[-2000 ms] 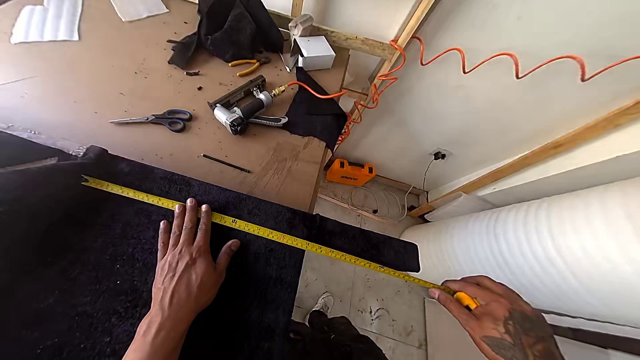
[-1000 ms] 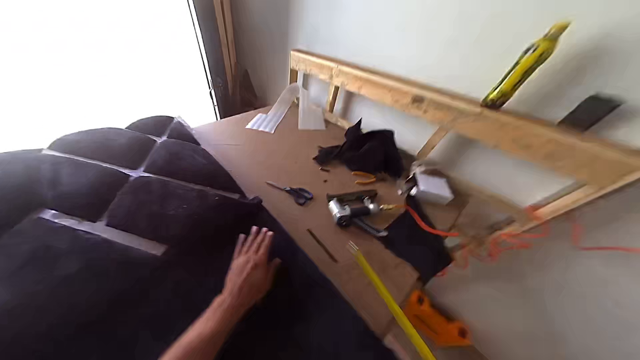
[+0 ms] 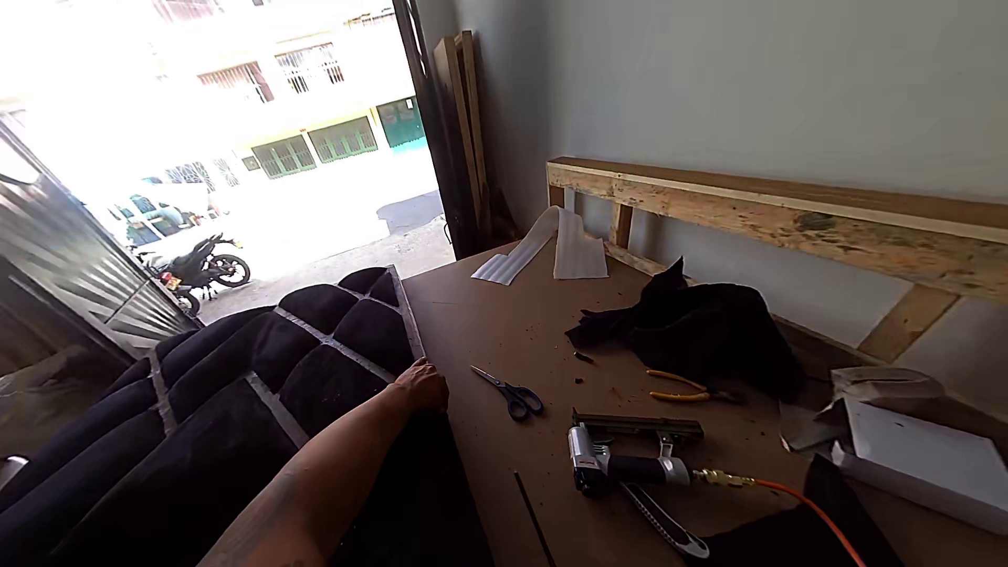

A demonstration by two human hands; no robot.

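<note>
My left hand [image 3: 423,386] rests with bent fingers at the right edge of a black tufted fabric panel [image 3: 331,394], by the lower end of a grey strip. Its fingertips are hidden, so whether they grip the fabric cannot be told. My right hand is out of view. On the brown tabletop [image 3: 504,331], to the right of my hand, lie dark-handled scissors [image 3: 516,396]. Farther right are a pneumatic stapler [image 3: 630,457] on an orange hose [image 3: 811,504], a utility knife [image 3: 661,524] and yellow-handled pliers [image 3: 689,391]. A thin dark rod [image 3: 534,516] lies near the front.
Black fabric scraps [image 3: 693,323], a white box [image 3: 929,457] and white foam strips [image 3: 579,252] lie on the table. A wooden frame [image 3: 772,205] stands along the wall. Beyond the panel are a metal door [image 3: 79,268] and a parked motorcycle [image 3: 206,268] outside.
The view has swung left toward the doorway. My left hand has gone from lying flat on the fabric to bent fingers at its edge. The yellow tape measure and my right hand have left view.
</note>
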